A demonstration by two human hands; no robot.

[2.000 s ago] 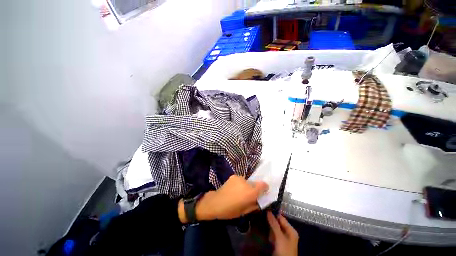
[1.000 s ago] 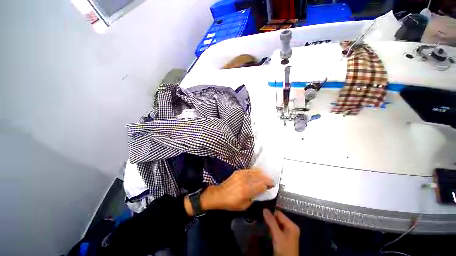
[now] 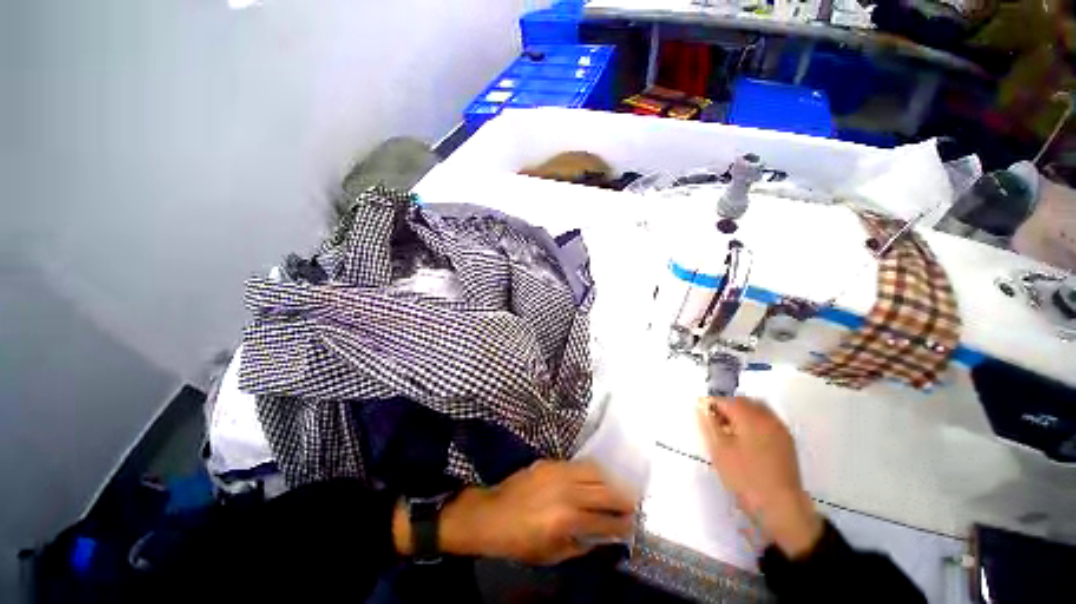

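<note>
Black-and-white checked fabric (image 3: 413,342) lies in a crumpled heap on the left of the machine table, with dark navy fabric (image 3: 395,437) under its front. My left hand (image 3: 555,510), with a dark watch at the wrist, is closed on a white fabric piece (image 3: 616,454) at the table's front edge. My right hand (image 3: 749,454) is raised over the table just in front of the needle area (image 3: 696,342), fingers curled together. Something tiny and pale may be at its fingertips; I cannot tell what.
The white sewing machine (image 3: 814,266) has a brown-and-cream plaid scrap (image 3: 909,307) draped on its arm. A black phone (image 3: 1024,566) lies at the lower right. Blue crates (image 3: 549,80) stand behind, beside the white wall (image 3: 212,153).
My right hand has risen from below the table edge to near the needle area. My left hand still holds the white fabric. The view has shifted.
</note>
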